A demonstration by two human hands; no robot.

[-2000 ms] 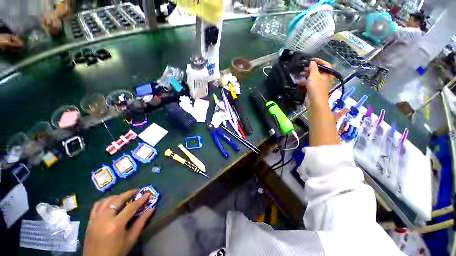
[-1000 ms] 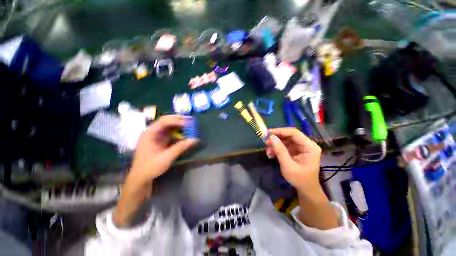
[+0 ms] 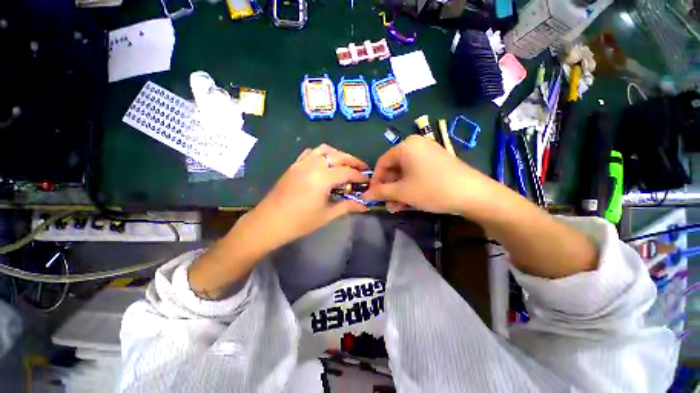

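The blue smartwatch (image 3: 353, 189) is at the mat's front edge, mostly hidden by fingers; a dark and yellowish inside shows. My left hand (image 3: 315, 188) holds it from the left. My right hand (image 3: 418, 175) has its fingertips pinched at the watch's right side; whether it also holds a small part cannot be seen. The yellow-handled screwdriver (image 3: 424, 127) lies behind my right hand, partly hidden, beside a pale stick (image 3: 446, 137). A small blue part (image 3: 392, 136) lies near them.
Three blue watch housings (image 3: 354, 97) stand in a row behind my hands, with a white card (image 3: 413, 72) and a blue bezel frame (image 3: 465, 131) to the right. The label sheet (image 3: 165, 115) is at left. Blue-handled pliers (image 3: 516, 163) and a green-handled tool (image 3: 615, 188) are at right.
My right hand has moved from the far right, past the screwdriver, to the watch. My left hand has brought the watch to the front edge. The view has turned down.
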